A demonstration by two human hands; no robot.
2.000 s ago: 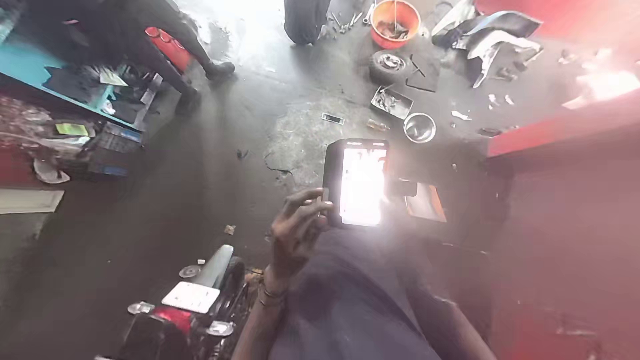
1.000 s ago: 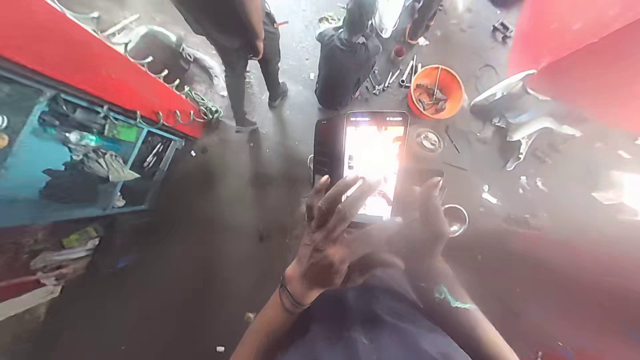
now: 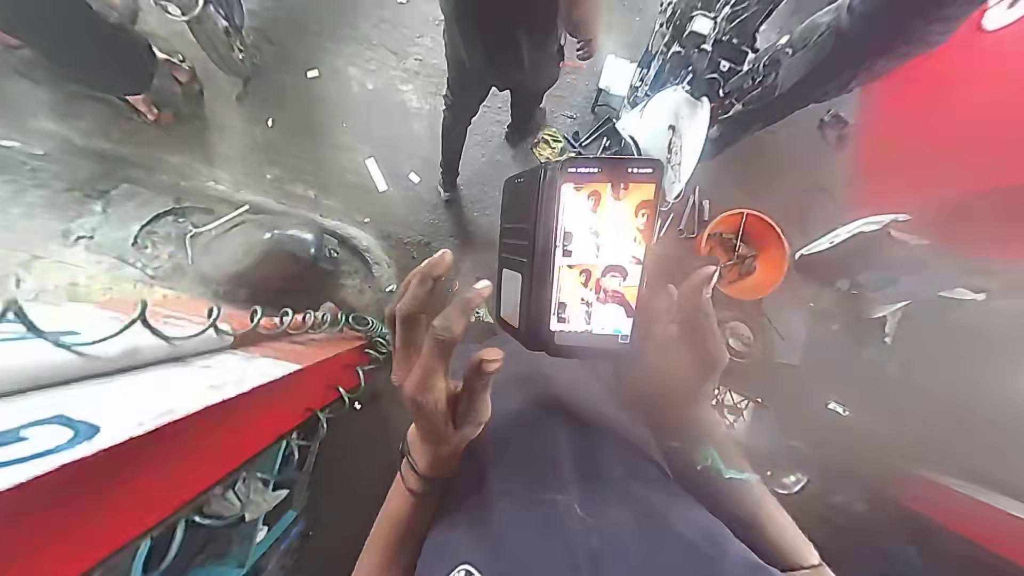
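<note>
A smartphone [image 3: 606, 256] in a dark flip case [image 3: 524, 264] is held up before my chest, its lit screen showing several pictures. My right hand [image 3: 688, 344] grips the phone at its right edge; the palm is blurred and partly washed out. Left of the case, my left hand [image 3: 444, 360] is raised with its fingers apart and bent, holding nothing. A dark band circles my left wrist.
An orange bucket [image 3: 746, 254] with parts inside stands on the floor to the right. Ahead are a person in dark clothes [image 3: 504, 56] and a partly dismantled motorcycle [image 3: 696, 64]. A red-edged counter [image 3: 200, 416] with a green coiled hose [image 3: 280, 322] lies at left.
My left hand has come off the phone, where its fingers were over the screen a second ago, and is now to its left. The view has swung, bringing the motorcycle into sight.
</note>
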